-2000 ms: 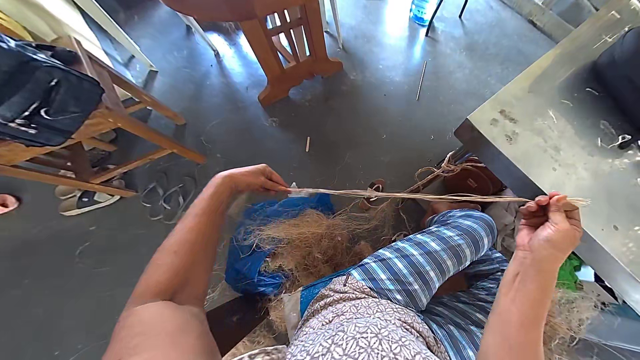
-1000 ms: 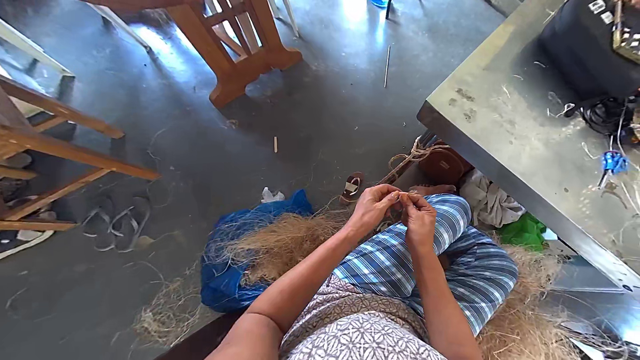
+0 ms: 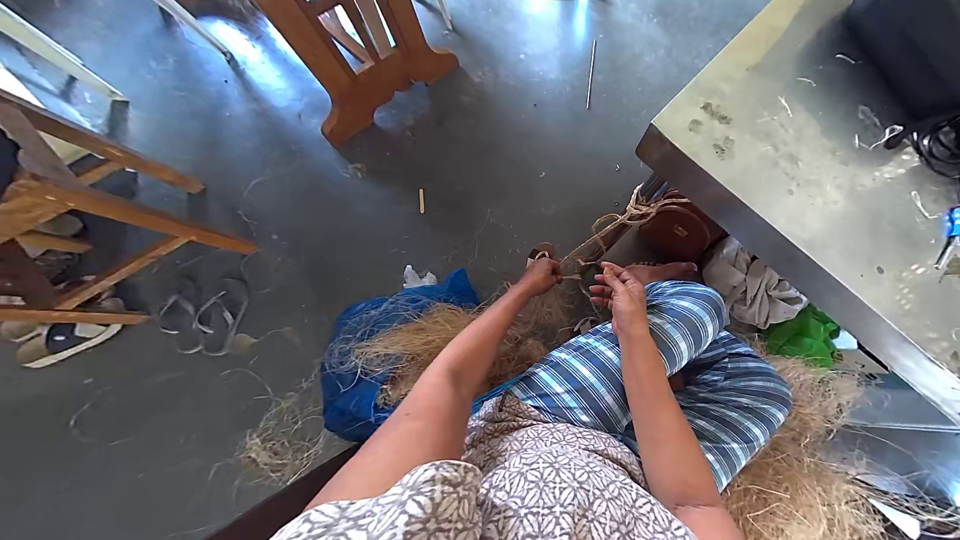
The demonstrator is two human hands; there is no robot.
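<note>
My left hand (image 3: 541,276) is closed around the end of a twisted fibre cord (image 3: 600,234), which runs up to a knotted bundle (image 3: 639,208) tied at the table leg under the corner. Just to its right, my right hand (image 3: 619,292) has thumb and forefinger together by a short loose end of cord; whether it pinches a strand is too small to tell. Below my left arm, a heap of loose tan fibre (image 3: 420,341) lies on a blue plastic bag (image 3: 341,375). More fibre (image 3: 802,450) is piled beyond my right arm.
A metal-topped table (image 3: 787,150) stands at right with a black bag (image 3: 907,52), cables and keys. Beneath it are a round brown object (image 3: 675,231), cloth (image 3: 757,289) and a green bag (image 3: 802,337). Wooden furniture (image 3: 142,214) and sandals (image 3: 217,319) are at left.
Two seconds ago my hands held a fibre strand stretched wide between them; a second ago they were together. Now they are slightly apart beside the tied cord, my left hand on its end.
</note>
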